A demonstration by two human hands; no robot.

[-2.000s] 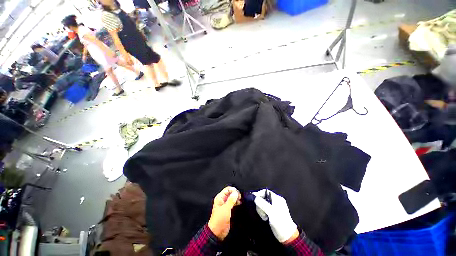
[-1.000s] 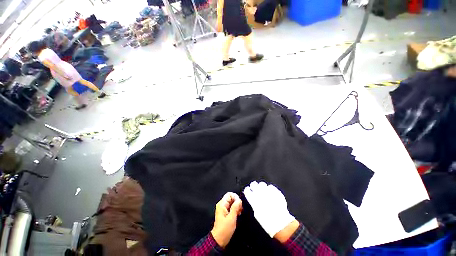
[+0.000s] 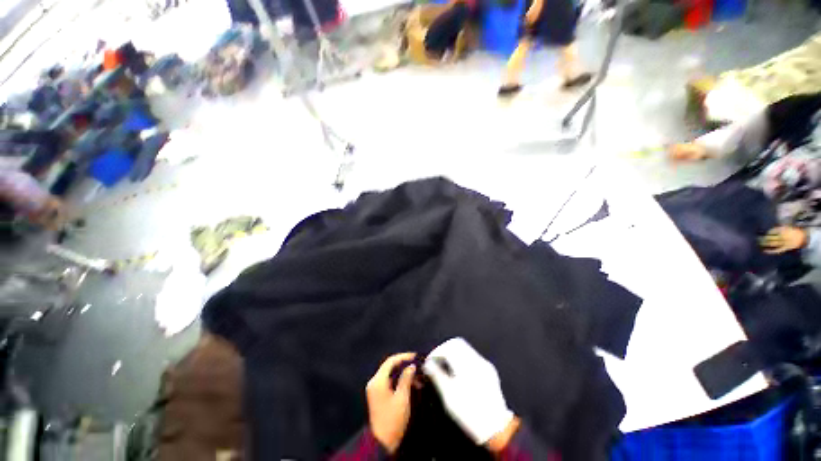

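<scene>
A large black garment [image 3: 504,306] lies heaped over the white table [image 3: 671,297] and down toward me. My left hand [image 3: 390,402], bare, pinches a bit of black cloth between thumb and fingers near the bottom centre. My right hand [image 3: 470,389], in a white glove, is beside it with its fingertips bent at the same cloth, nearly touching the left fingers. A small dark thing shows at the glove's fingers; blur hides what it is. The lower part of the garment between my forearms is in deep shadow.
A thin black hanger [image 3: 576,212] and a black phone [image 3: 726,368] lie on the table. A blue crate [image 3: 720,441] is at lower right. Another worker's hand [image 3: 783,239] is on dark garments at right. Brown garments [image 3: 205,396] lie at left. Rack legs [image 3: 594,90] and a walking person [image 3: 543,45] are behind.
The view has shifted and blurred. The gloved fingers have bent in closer to my left fingers. The walking person has moved right. Another worker's arms and hands now show at right.
</scene>
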